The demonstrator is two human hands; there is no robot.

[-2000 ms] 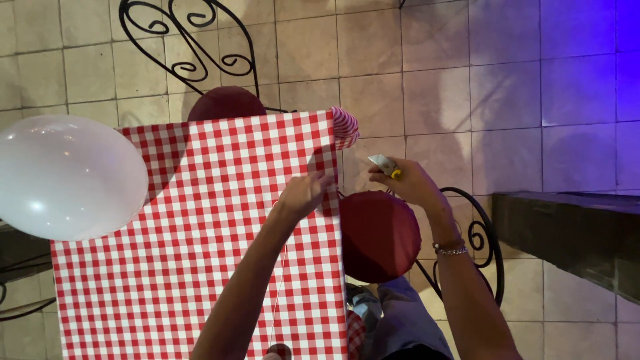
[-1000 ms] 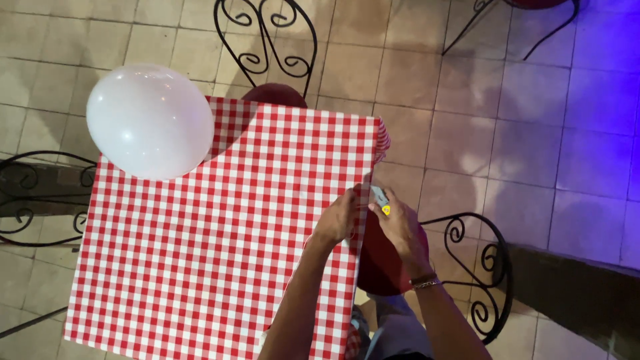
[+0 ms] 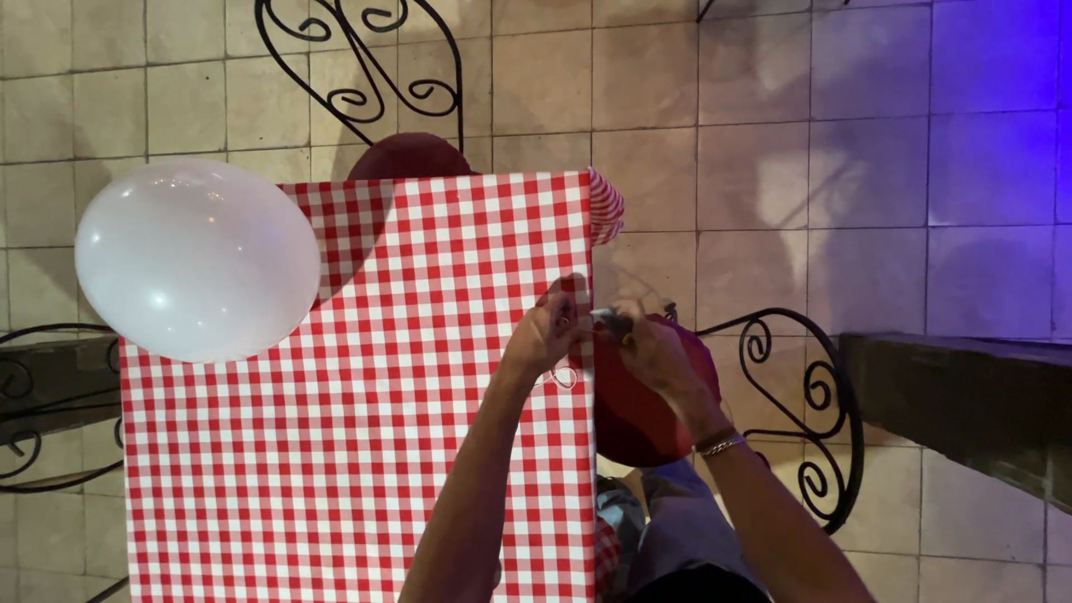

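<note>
My left hand [image 3: 543, 335] is over the right edge of a table covered with a red and white checked tablecloth [image 3: 352, 435], its fingers pinched on a thin white string [image 3: 566, 378] that loops below them. Just right of it, past the table edge, my right hand [image 3: 657, 347] holds a small tool [image 3: 615, 322], blurred, with a pale tip pointing at the left hand; its exact kind is unclear. A large white balloon [image 3: 197, 260] rests over the table's far left corner. Whether the string runs to the balloon cannot be seen.
A chair with a dark red round seat [image 3: 653, 402] and a scrolled black iron back [image 3: 854, 419] stands at the right. Another iron-backed chair [image 3: 459, 75] is beyond the table, with a third [image 3: 50, 484] at left. A dark beam-like object [image 3: 963, 402] lies far right.
The right hand's tool has turned toward my left hand. A loop of string now shows below the left hand. The view has shifted.
</note>
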